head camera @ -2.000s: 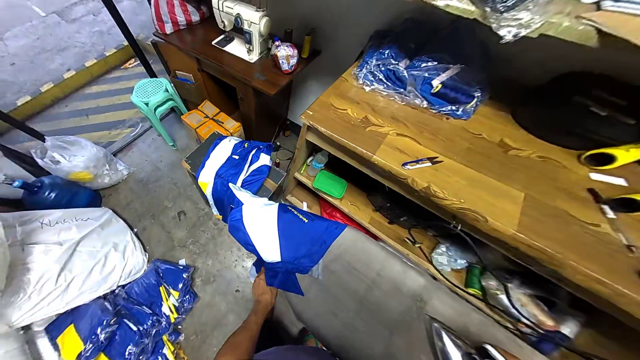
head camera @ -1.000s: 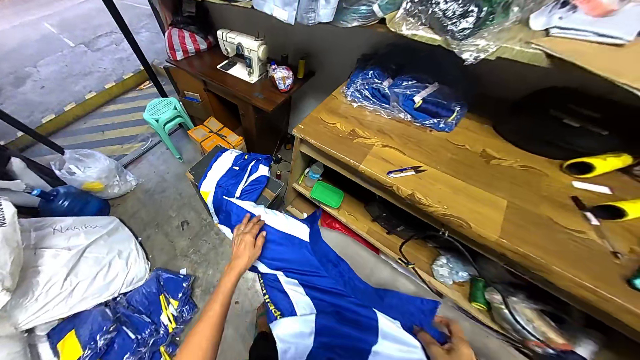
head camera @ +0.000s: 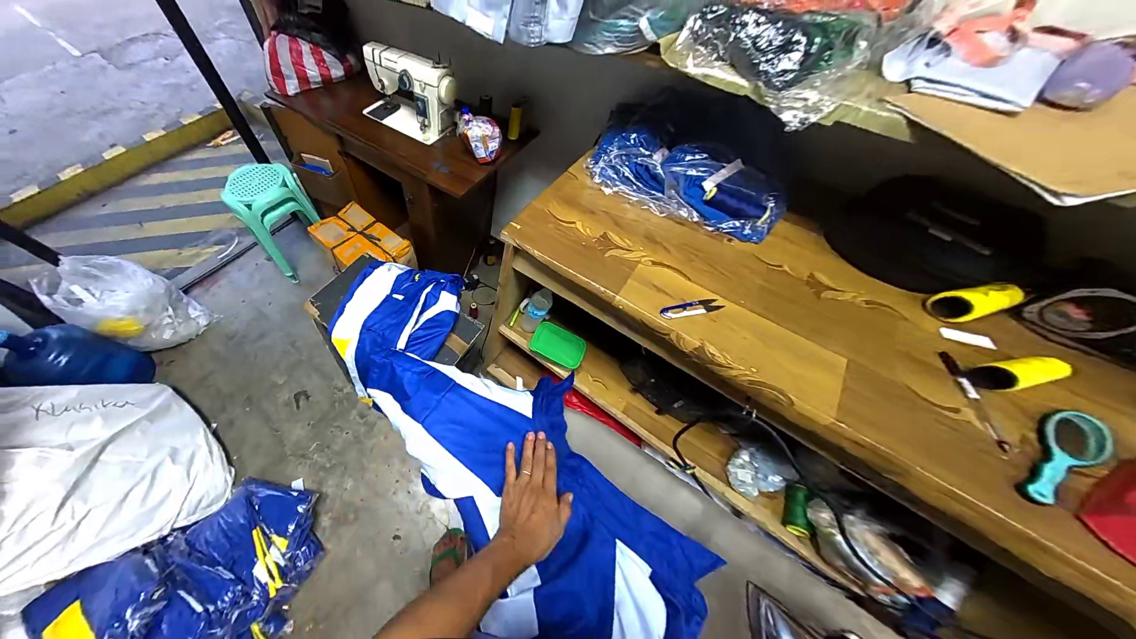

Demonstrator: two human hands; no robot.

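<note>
My left hand (head camera: 535,508) lies flat, palm down, on a blue and white garment (head camera: 599,497), fingers extended and wearing a ring. The garment is spread over a grey padded surface (head camera: 612,444), its pointed blue edge towards the right. Its upper left part reaches a stack of blue and white garments (head camera: 399,306) with some yellow, which rests on a dark box. At the bottom edge, right of the garment, part of what looks like a clothes iron (head camera: 770,612) shows. My right hand is out of view.
A wooden table (head camera: 781,355) on the right holds thread snips (head camera: 692,308), yellow cones (head camera: 1021,373) and bagged blue clothing (head camera: 683,182). Bagged garments (head camera: 177,568) and a white sack (head camera: 106,479) lie at left. Behind are a sewing machine (head camera: 413,93) and a green stool (head camera: 266,200).
My left hand has moved down and right along the garment. My right hand, on the garment's lower right a second ago, has left the view. The garment lies further spread than two seconds ago.
</note>
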